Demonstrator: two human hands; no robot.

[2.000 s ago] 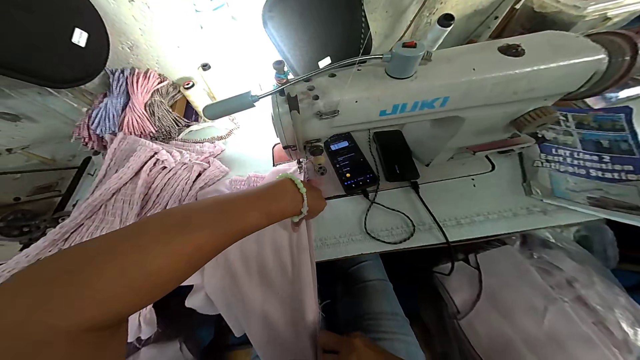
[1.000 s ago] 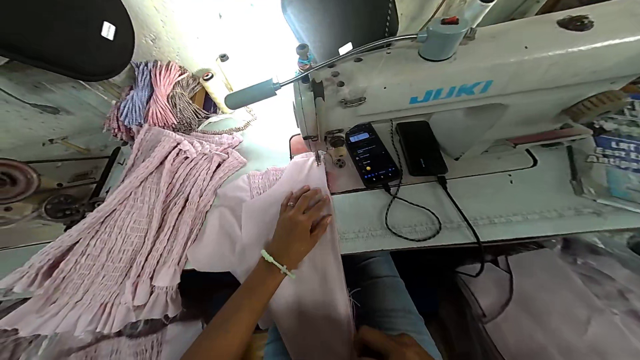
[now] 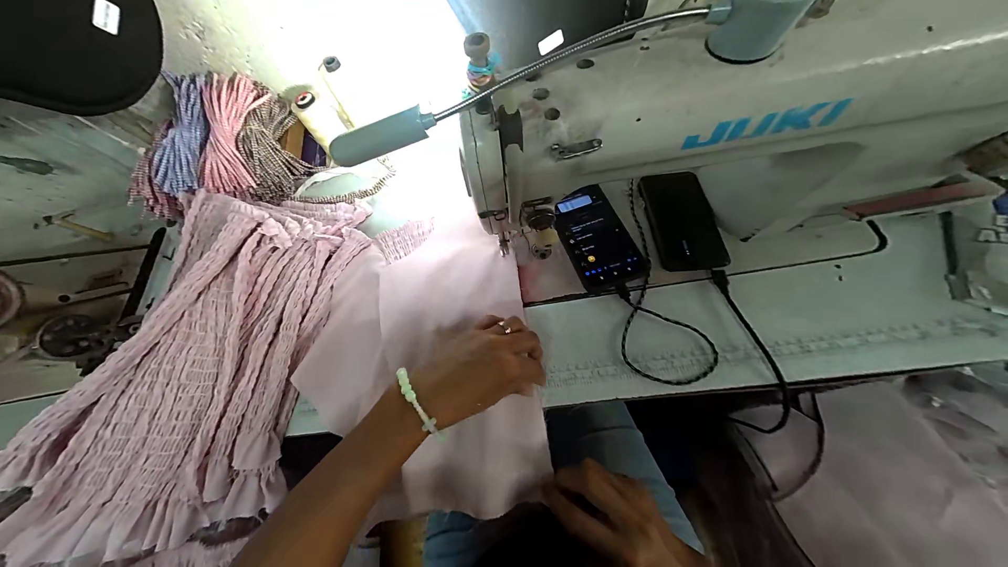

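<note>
Pale pink fabric [image 3: 449, 291] lies under the presser foot [image 3: 504, 242] of a Juki sewing machine [image 3: 709, 102] and hangs over the table's front edge. My left hand [image 3: 492, 362], with a ring and a pale beaded bracelet [image 3: 413, 400] on the wrist, rests on the fabric near its right edge, fingers curled. Low in the view, my right hand [image 3: 610, 512] has its fingertips at the fabric's lower right corner; the pinch is partly hidden. Smocked pink fabric [image 3: 205, 339] is heaped to the left.
A lit smartphone [image 3: 600, 240] and a black power bank [image 3: 683, 220] with cables lie right of the needle. A gooseneck lamp [image 3: 382, 138] crosses above. Bundled cords [image 3: 228, 142] and thread spools [image 3: 315, 114] stand behind the heap. More pink fabric [image 3: 850, 457] lies lower right.
My left hand has come back from beside the needle, along the fabric toward the table's front edge. The fabric's lower end has risen toward the table. The view has shifted and tilted.
</note>
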